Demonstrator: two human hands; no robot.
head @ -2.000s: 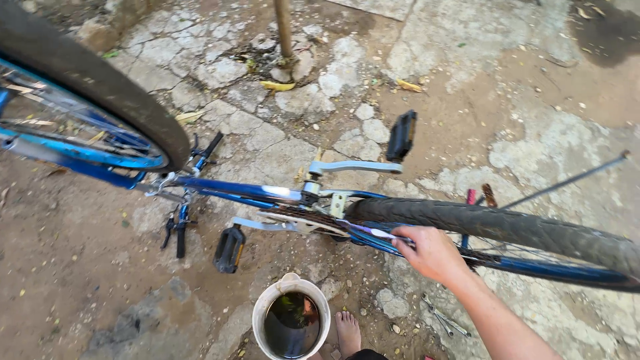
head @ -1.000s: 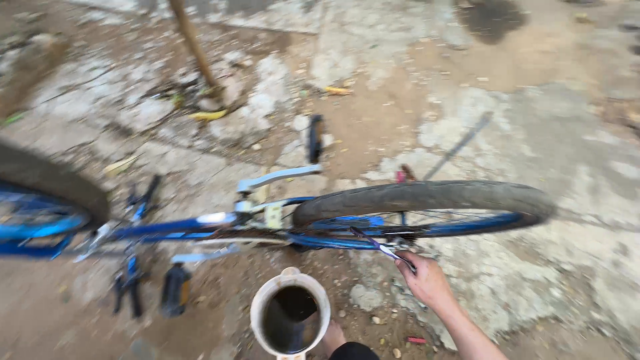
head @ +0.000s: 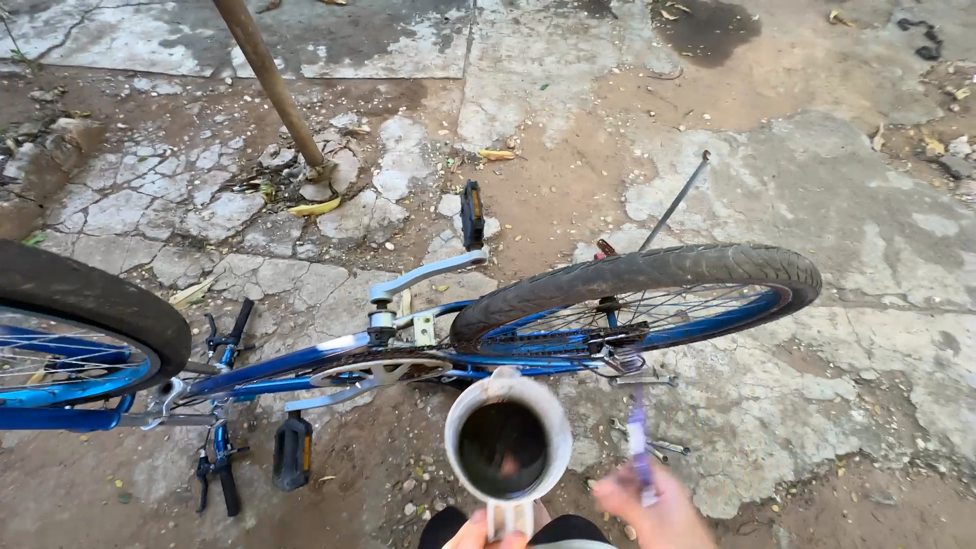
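Note:
A blue bicycle stands upside down, its rear tyre [head: 640, 282] at the right and its front tyre [head: 99, 313] at the left. My left hand [head: 488, 531] grips the handle of a white plastic mug [head: 563, 427] holding dark liquid, below the bicycle frame. In my right hand [head: 656, 499], blurred by motion, is a purple and white toothbrush [head: 637, 435], its upper end close to the rear derailleur [head: 621, 358]. The chainring [head: 381, 373] and chain lie left of the derailleur, with a grey crank arm [head: 427, 272] above them.
Wrenches [head: 663, 447] lie on the ground near my right hand. A wooden post [head: 271, 84] rises at the upper left. The bicycle's kickstand [head: 675, 200] points up and right. Handlebar grips [head: 229, 488] rest on the cracked concrete and dirt. Two pedals stick out from the cranks.
My right hand has drawn back from the bicycle toward me, still with the toothbrush. My left hand now shows on the mug's handle, and the mug is farther right relative to the bicycle.

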